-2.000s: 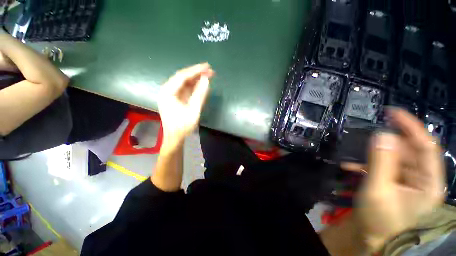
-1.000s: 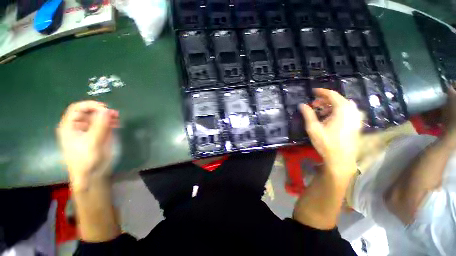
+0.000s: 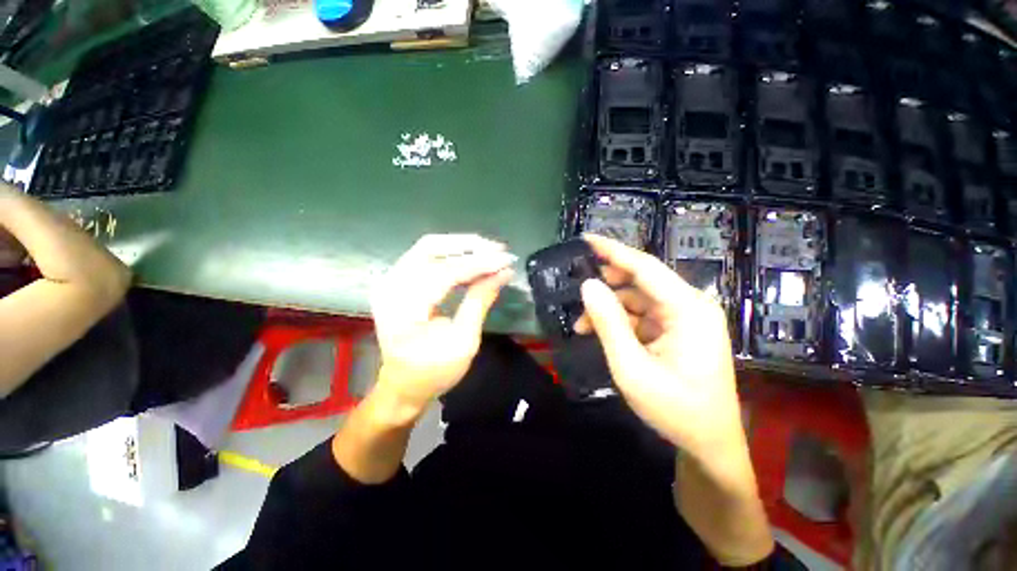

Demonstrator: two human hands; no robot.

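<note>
My right hand holds a black phone housing upright between thumb and fingers, left of the tray's near corner. A dark piece hangs below the housing; I cannot tell if it is a second one. My left hand is just left of the housing, thumb and forefinger pinched. A tiny pale piece, seemingly a small insert, shows at its fingertips, not touching the housing. The black blister tray on the right holds rows of housings; two front-row pockets look empty and shiny. A pile of small white inserts lies on the green mat.
Another black tray lies at the far left, near another person's bent arm. A whitish plastic bag, a pale box and a blue mouse are at the back. Red stools stand below the bench.
My right hand has moved from over the tray to its left side and now holds the housing up. My left hand is now beside it, still pinched. The camera view has turned.
</note>
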